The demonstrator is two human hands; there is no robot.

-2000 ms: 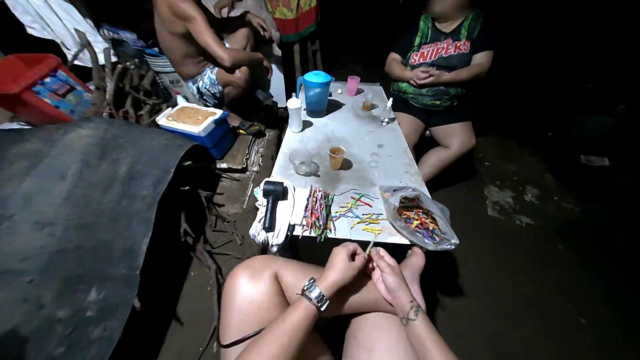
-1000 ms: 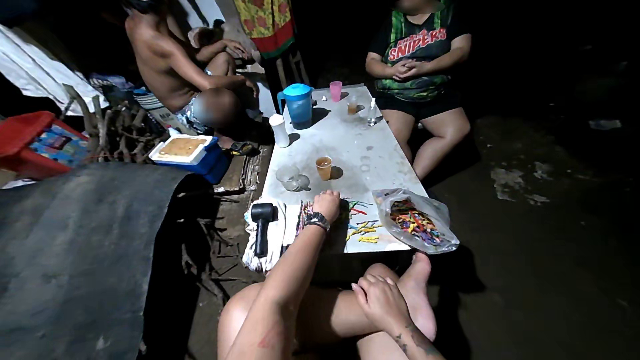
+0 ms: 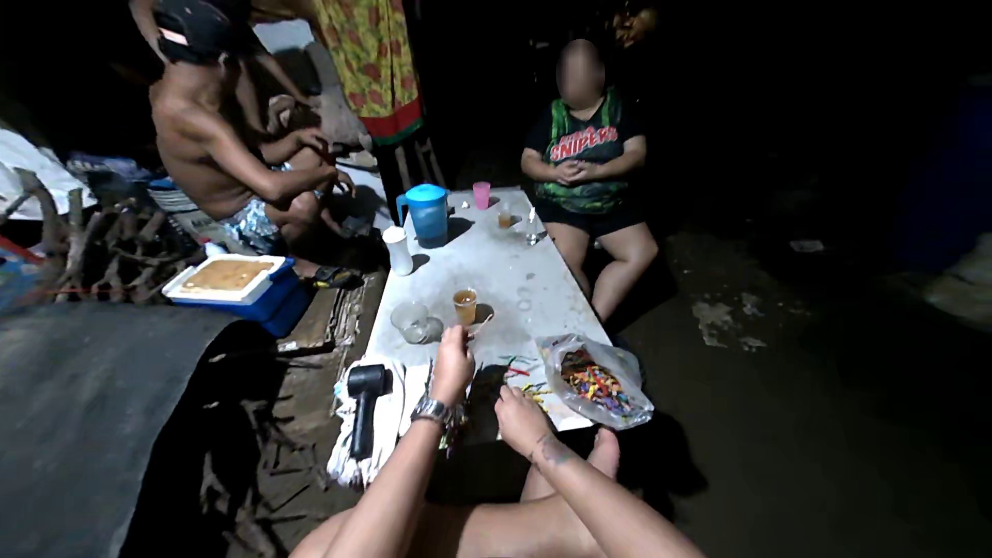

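Observation:
My left hand (image 3: pixel 453 363), with a metal watch at its wrist, is raised over the near part of the white table (image 3: pixel 504 271) and pinches a thin, pale strip (image 3: pixel 484 325). My right hand (image 3: pixel 521 418) is at the table's near edge, beside short yellow strips (image 3: pixel 535 391); whether its fingertips hold one cannot be told. Red and green strips (image 3: pixel 515 368) lie just beyond it. A clear plastic bag (image 3: pixel 635 364) of many-coloured strips lies to the right. A bundle of coloured strips (image 3: pixel 457 426) is partly hidden under my left wrist.
A black handheld fan (image 3: pixel 363 411) lies on white cloth (image 3: pixel 387 442) at left. Beyond my hands stand a glass bowl (image 3: pixel 411 322), a cup of brown drink (image 3: pixel 465 307), a white bottle (image 3: pixel 397 250) and a blue pitcher (image 3: pixel 428 217). Two people sit around the table; a blue cooler (image 3: pixel 283 298) stands left.
My left hand has lifted off the strips on the table with a thin strip in its fingers. My right hand has moved from my leg to the table's near edge.

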